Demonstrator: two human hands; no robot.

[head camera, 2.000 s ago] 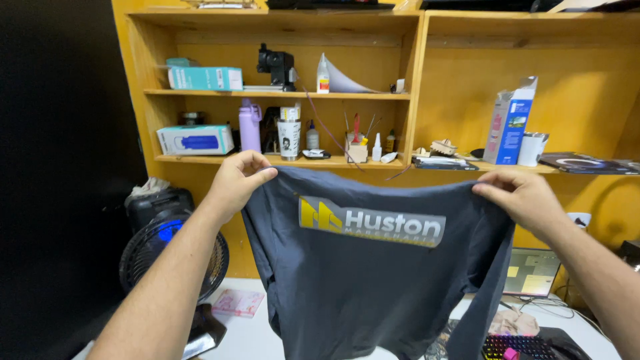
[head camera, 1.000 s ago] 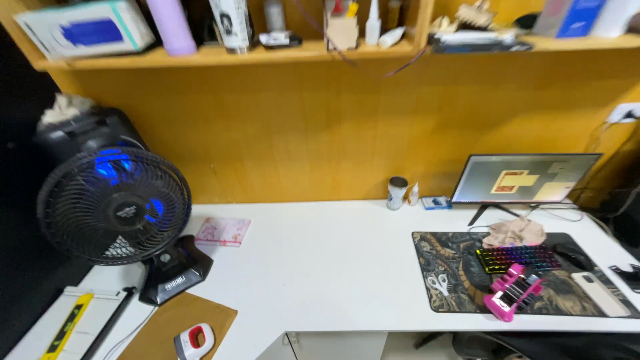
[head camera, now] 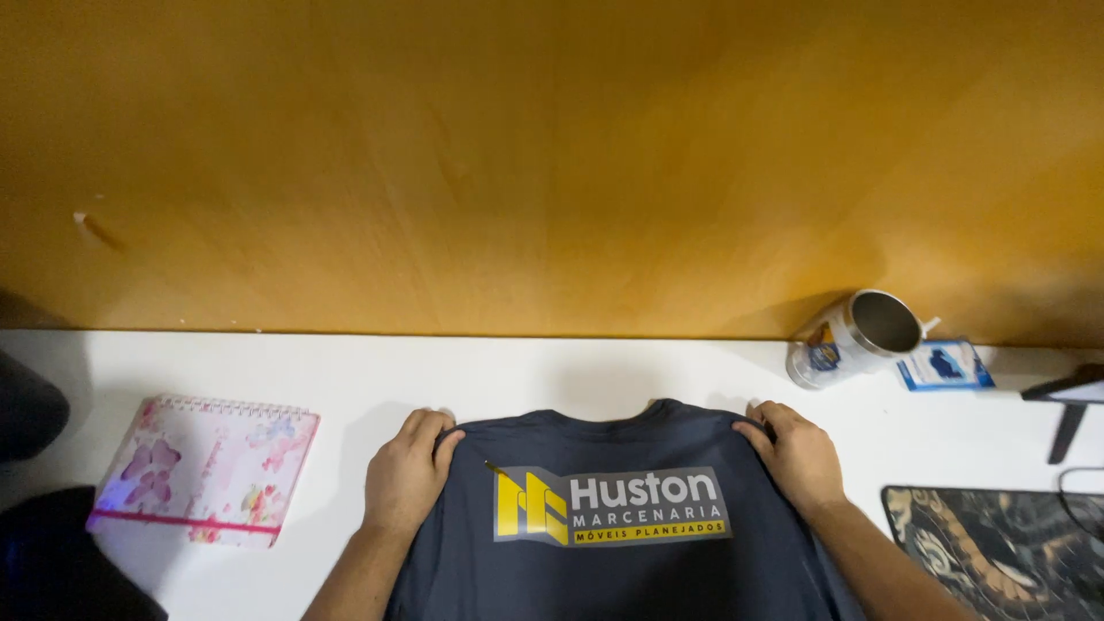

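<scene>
A dark navy shirt (head camera: pixel 604 573) with a yellow and white printed logo lies on the white desk, its collar toward the wall. My left hand (head camera: pixel 405 470) grips the shirt's left shoulder between thumb and fingers. At the other shoulder, my right hand (head camera: pixel 798 457) pinches the fabric in the same way. The shirt's lower part runs out of the frame.
A spiral notebook (head camera: pixel 207 470) with a pink floral cover lies left of the shirt. A metal-rimmed mug (head camera: pixel 832 349) and a small blue-and-white packet (head camera: pixel 944 366) stand or lie by the wooden wall (head camera: pixel 552 172). A patterned desk mat (head camera: pixel 992 543) is at the right, below a monitor stand (head camera: pixel 1068 431).
The shirt was held up in the air before the shelves two seconds ago; now its shoulders are down at the desk, held by both hands. The view has tilted down and come closer.
</scene>
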